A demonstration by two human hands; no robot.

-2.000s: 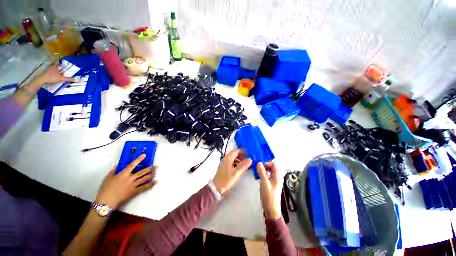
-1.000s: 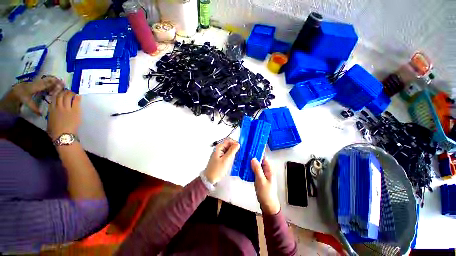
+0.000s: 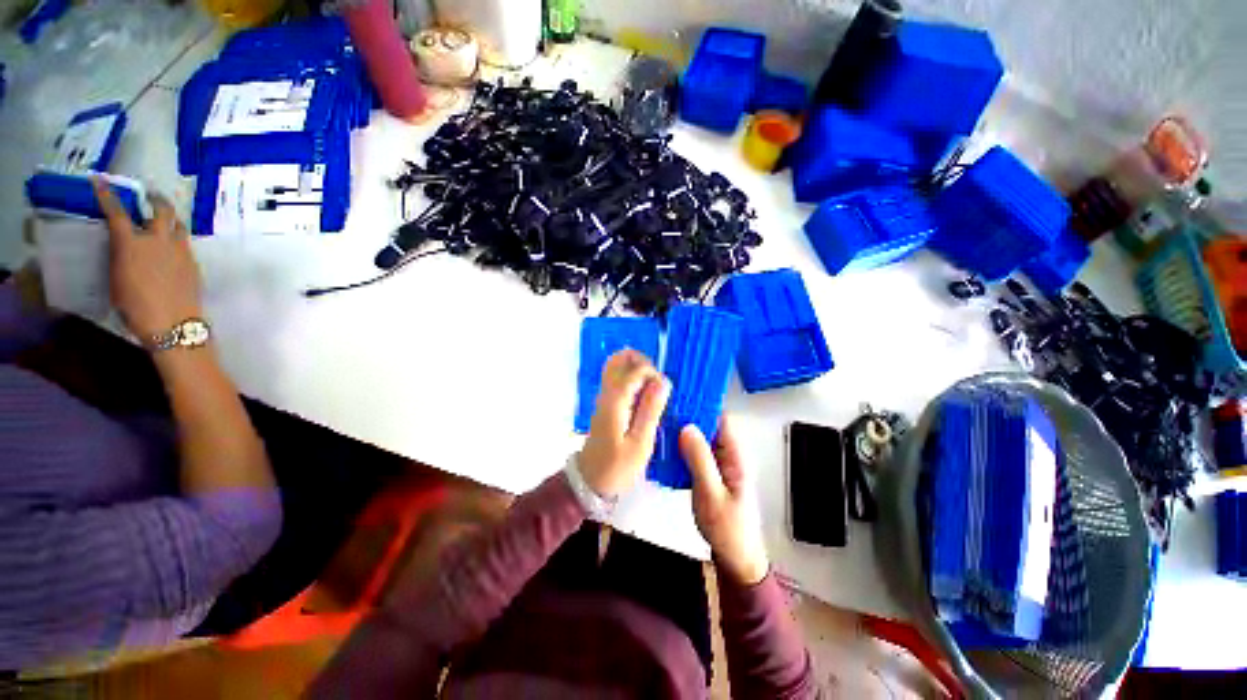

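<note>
My right hand (image 3: 725, 503) grips the lower right edge of blue blister trays (image 3: 699, 358), thumb on top. My left hand (image 3: 625, 417) is just left of them, fingers bent together, over the lower part of another blue blister tray (image 3: 615, 345). Whether it pinches that tray is hidden by the fingers. A block of blue trays (image 3: 780, 328) lies on the table just behind and right of my right hand. A large heap of black USB cables (image 3: 568, 198) lies beyond my hands.
At right are a smartphone (image 3: 818, 481), a small dark cord bunch (image 3: 867, 458), a round plastic basket (image 3: 1138, 527) of blue packs and a second cable pile (image 3: 1101, 369). Tray stacks (image 3: 944, 75) stand behind. Another person's hand (image 3: 153, 267) is at left, near printed card sleeves (image 3: 267, 196).
A separate blue tray now shows at the left of the held trays, under my left hand. The other person's hand has moved to a blue-and-white item at far left. The view has shifted slightly.
</note>
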